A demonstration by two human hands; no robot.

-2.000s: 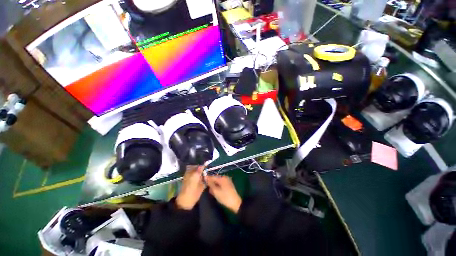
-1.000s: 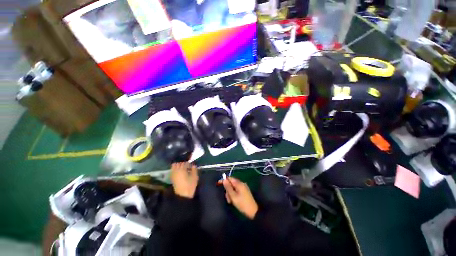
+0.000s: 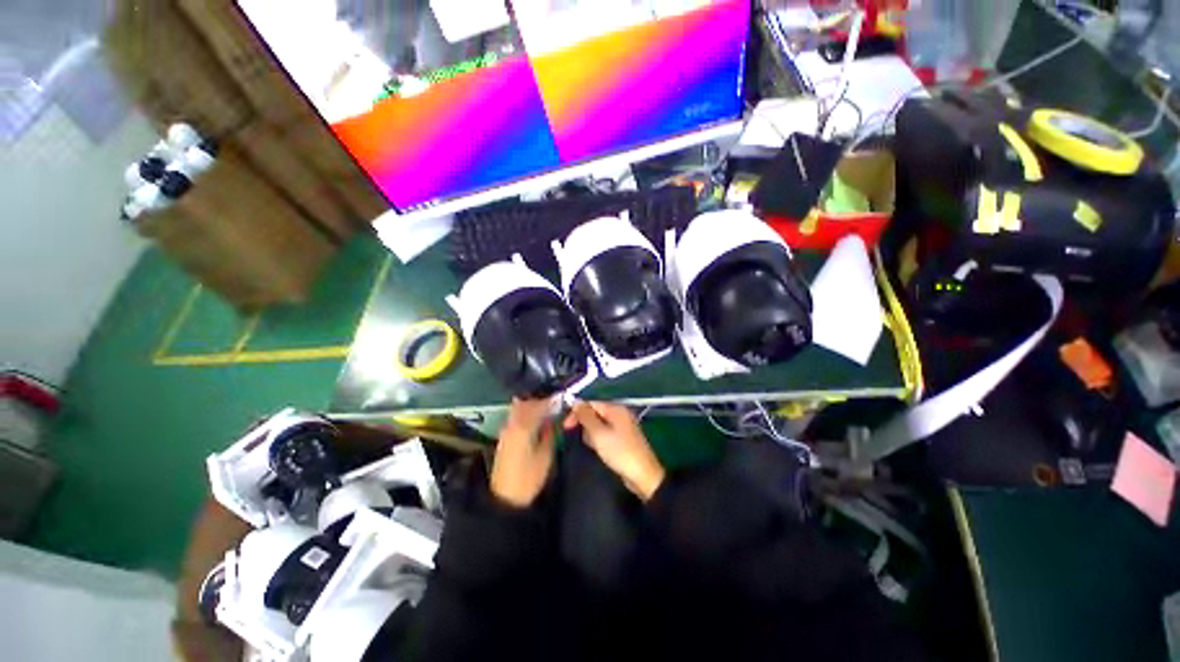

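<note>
Three white-hooded dome cameras with black balls stand in a row before the monitor: a left one [image 3: 528, 339], a middle one [image 3: 619, 295] and a right one [image 3: 744, 295]. My left hand [image 3: 523, 453] is just below the bench edge, under the left camera. My right hand [image 3: 621, 446] is close beside it, its fingertips pinched on a tiny white cable connector [image 3: 567, 404]. The fingertips of my left hand are at the same small piece; whether they grip it is too small to tell.
The monitor [image 3: 557, 97] and keyboard [image 3: 569, 220] are behind the cameras. A yellow tape roll [image 3: 428, 349] lies left. A carton of cameras [image 3: 214, 517] is lower left. A black bag [image 3: 1035, 194] with a white strap, a mouse [image 3: 1082, 422] and a pink note [image 3: 1144, 477] are right.
The view has shifted. My left hand, apart from my right a second ago, is now beside it at the bench edge. The left camera's black ball shows a different face.
</note>
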